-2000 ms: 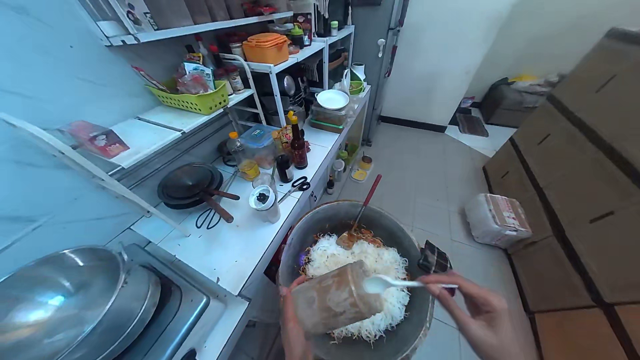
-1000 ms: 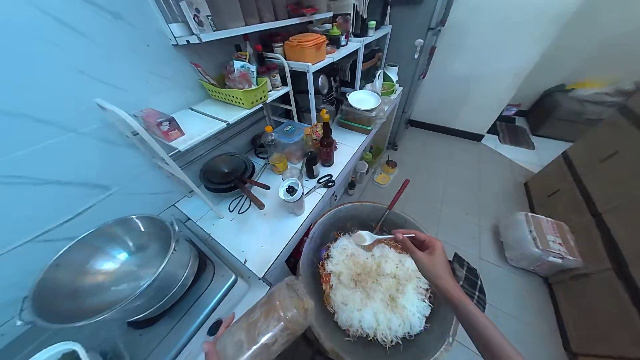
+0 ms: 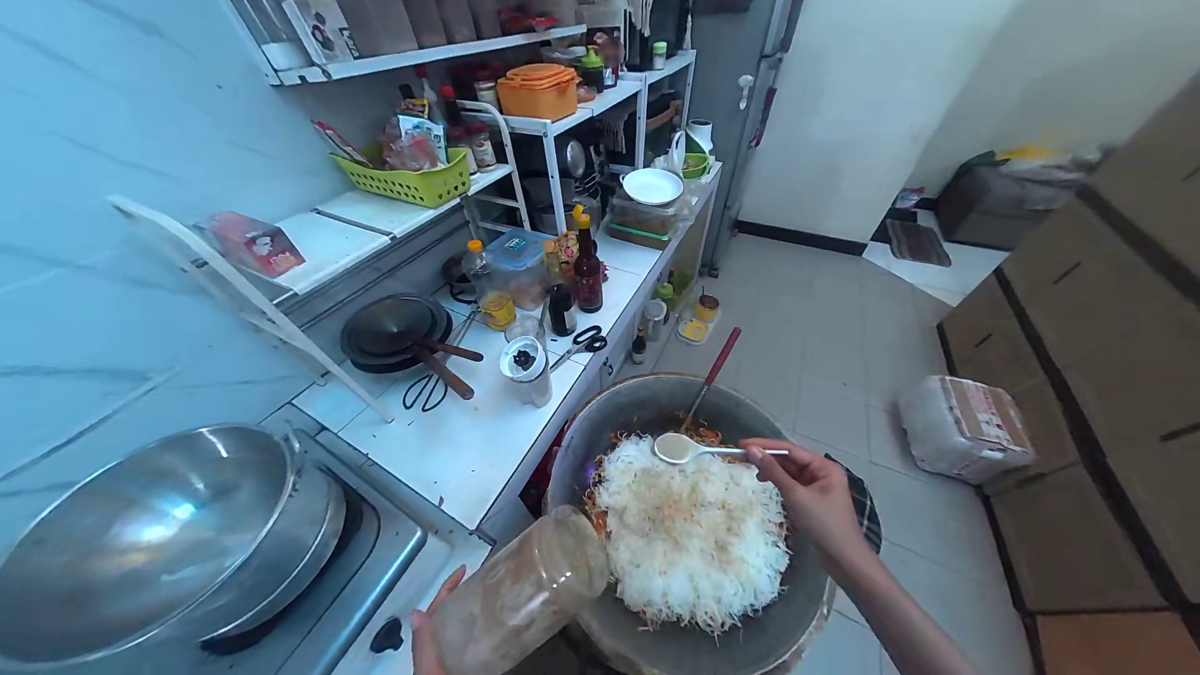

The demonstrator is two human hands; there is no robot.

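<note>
My right hand (image 3: 808,483) grips a white spoon (image 3: 684,449) by its handle, its bowl over white noodles (image 3: 698,534) dusted with light brown powder. The noodles lie on reddish-orange food in a large grey metal pot (image 3: 581,422). A red-handled utensil (image 3: 717,366) leans on the pot's far rim, its lower end in the food. My left hand (image 3: 433,623), partly hidden at the bottom, holds a tilted clear jar (image 3: 525,586) with its mouth toward the pot's left side. Pale residue coats the jar's wall.
A steel wok (image 3: 150,544) sits on the stove at left. On the white counter are lidded pans (image 3: 394,328), black-handled scissors (image 3: 586,342), a white-topped container (image 3: 527,370) and sauce bottles (image 3: 588,267). A taped box (image 3: 966,427) stands on the floor at right.
Two seconds ago the jar was over the noodles with the spoon by it; it is now at the pot's left side. Powder now shows on the noodles. Since one second ago, the spoon stays over them.
</note>
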